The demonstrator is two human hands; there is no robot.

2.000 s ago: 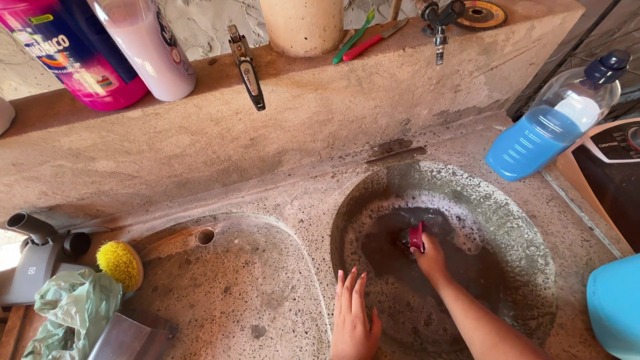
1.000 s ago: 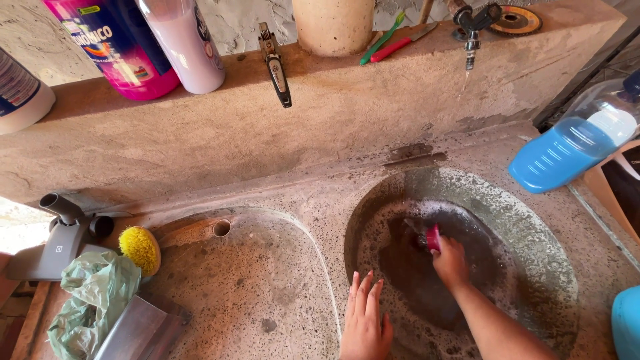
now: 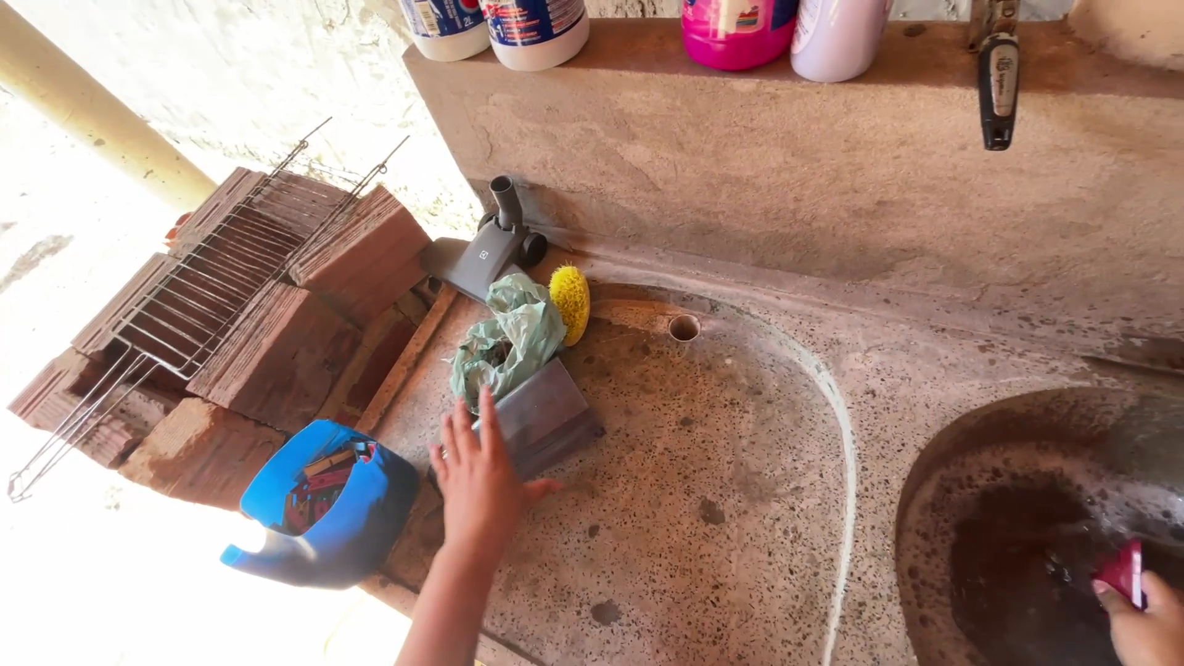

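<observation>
My left hand (image 3: 486, 476) is spread over the left end of the stone washboard, with nothing held in it. Its fingertips are beside a clear plastic container (image 3: 541, 416) and a crumpled green plastic bag (image 3: 513, 338); whether they touch is unclear. A yellow scrub brush (image 3: 571, 303) lies beyond the bag. At the right edge, my right hand (image 3: 1152, 620) grips a pink object (image 3: 1121, 571), perhaps a brush, over dark water in the round basin (image 3: 939, 462). The right hand is partly cut off by the frame.
A blue cut-open jug (image 3: 370, 518) of clothespins stands left of my left forearm. Behind it, a wire grill rack (image 3: 213, 287) rests on stacked clay bricks (image 3: 277, 361). A grey vacuum floor head (image 3: 486, 254) lies at the back left. Bottles (image 3: 536, 32) line the ledge (image 3: 740, 120).
My left hand has moved left from the basin's rim to near the bag and clear container. My right hand still holds the pink object in the basin. The view has swung left.
</observation>
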